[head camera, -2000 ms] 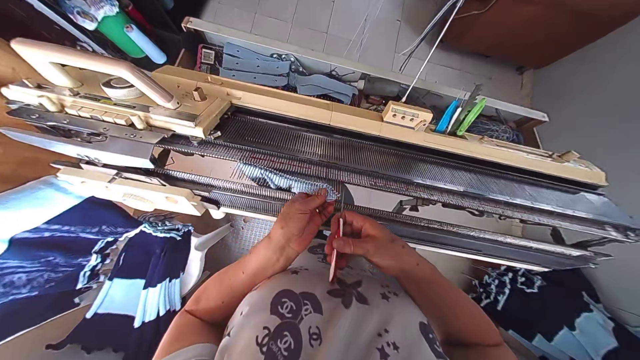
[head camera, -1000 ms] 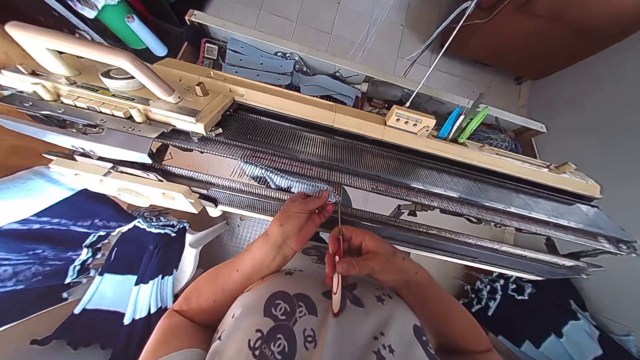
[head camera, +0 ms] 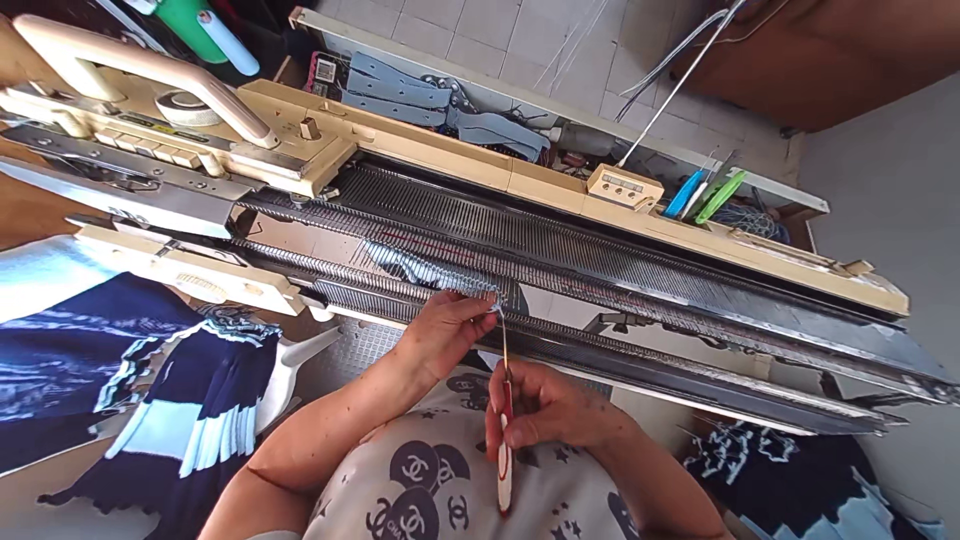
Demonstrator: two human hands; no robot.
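A light blue knitted piece [head camera: 431,271] hangs between the two needle beds of a knitting machine [head camera: 480,240]. At its right-hand edge, my left hand [head camera: 450,330] pinches the knit between thumb and fingers. My right hand [head camera: 536,409] grips a crochet hook or latch tool by its red and white handle [head camera: 505,457], below the front bed. The tool's thin metal shaft [head camera: 505,341] points up to the edge of the knit, close to my left fingertips. Its tip is too small to make out.
The machine's carriage [head camera: 180,135] with its handle sits at the left. Behind the bed, a tray holds light blue plastic parts [head camera: 401,94]; blue and green tools [head camera: 720,196] stand farther right. A row counter [head camera: 624,186] sits on the rear rail. Navy and light blue knits [head camera: 180,420] lie at left.
The tool has shifted from beside my left fingers to lower down, its handle now pointing toward my body. My left hand stays at the knit's edge.
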